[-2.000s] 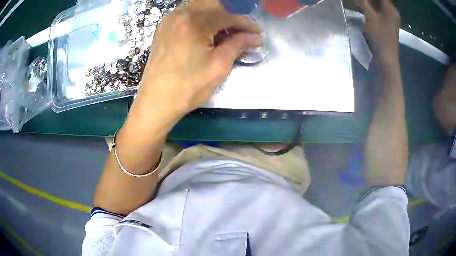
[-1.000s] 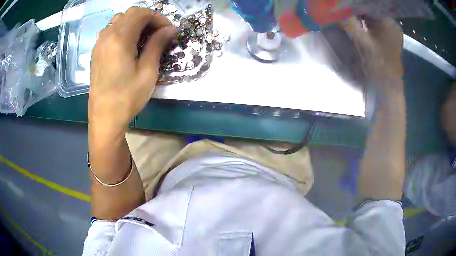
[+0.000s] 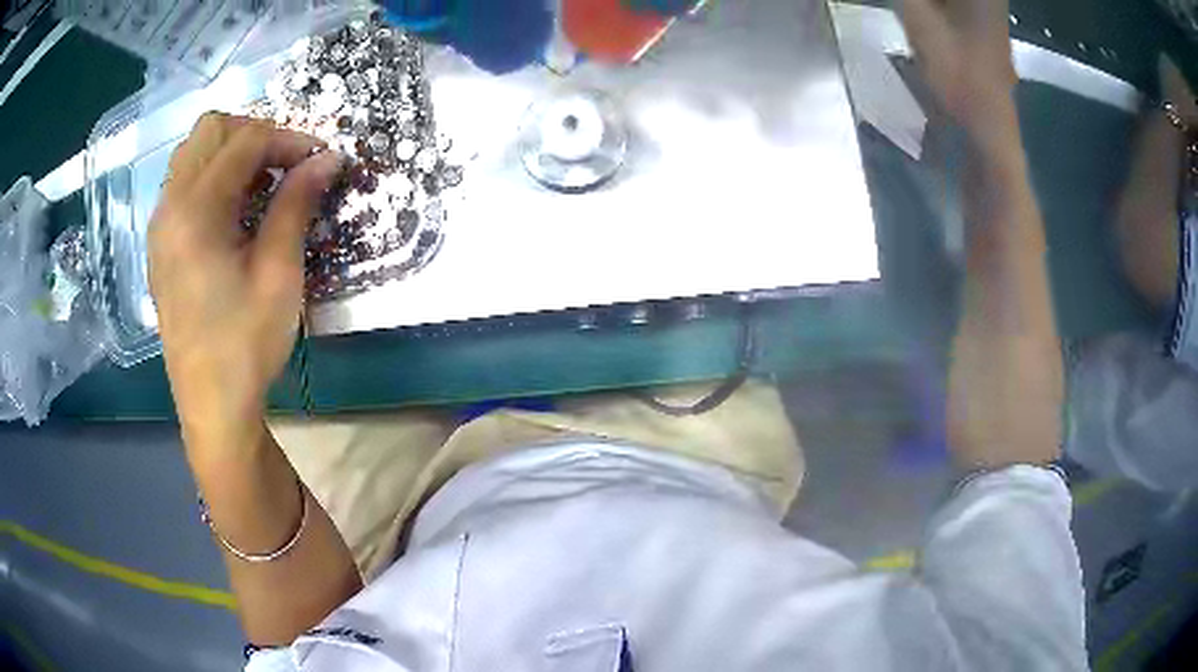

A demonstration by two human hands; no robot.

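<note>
Many small shiny silver and dark metal parts (image 3: pixel 375 125) lie in a heap at the plate's left side and in the clear plastic box (image 3: pixel 125 263). My left hand (image 3: pixel 243 250) is over the heap, thumb and fingertips close together; whether a part is between them cannot be told. The round silver fixture (image 3: pixel 574 139) with a pale raised centre stands on the silver plate (image 3: pixel 696 210). My right hand (image 3: pixel 959 53) is blurred at the top right edge, beyond the plate, its fingers cut off by the picture's edge.
Blue (image 3: pixel 506 33) and red (image 3: pixel 611 29) dispenser parts hang above the fixture. A white paper piece (image 3: pixel 878 85) lies right of the plate. Clear bags (image 3: pixel 46 328) are at the far left. A cable (image 3: pixel 736 374) hangs from the front edge. Another person's arm (image 3: pixel 1156 223) is at the far right.
My left hand went from the fixture to the heap and stays there. My right hand moved from the right of the dispensers back to the top right edge. The view has shifted.
</note>
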